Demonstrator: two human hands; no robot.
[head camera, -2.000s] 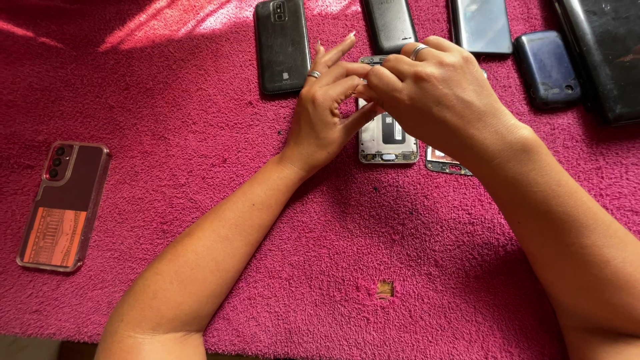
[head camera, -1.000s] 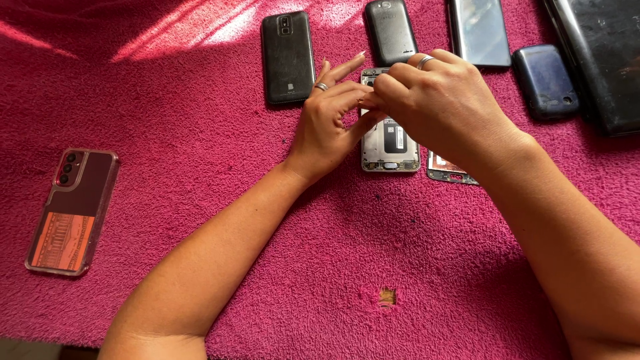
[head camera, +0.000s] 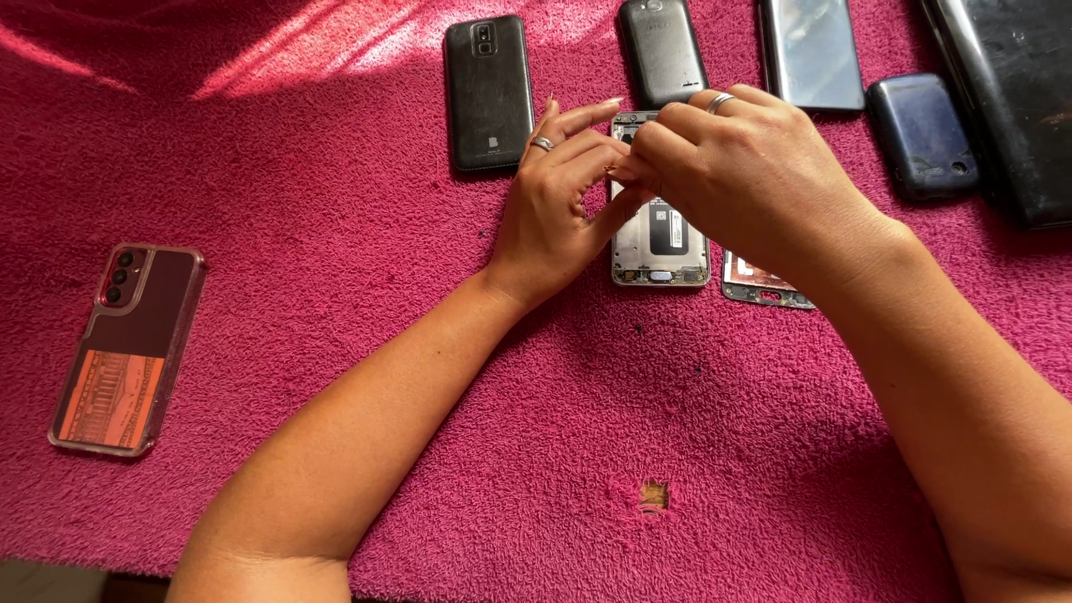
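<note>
An opened smartphone (head camera: 662, 243) lies on the pink towel with its silvery inner frame and a labelled dark part facing up. My left hand (head camera: 561, 193) is over its left edge, thumb and index finger meeting the fingertips of my right hand (head camera: 712, 159) above the phone's upper half. Whatever is between the fingertips is hidden. The other fingers of my left hand are spread. My right hand is curled, palm down, and covers the phone's upper right. Partly under my right wrist lies a second phone frame (head camera: 766, 289) with a reddish inside.
Around the back lie a black phone (head camera: 490, 100), a dark phone (head camera: 663, 54), a glossy grey phone (head camera: 811, 54), a dark blue phone (head camera: 921, 138) and a large black device (head camera: 1017, 109). A phone in a clear case (head camera: 126, 352) lies far left. The pink towel (head camera: 402, 209) has a small hole.
</note>
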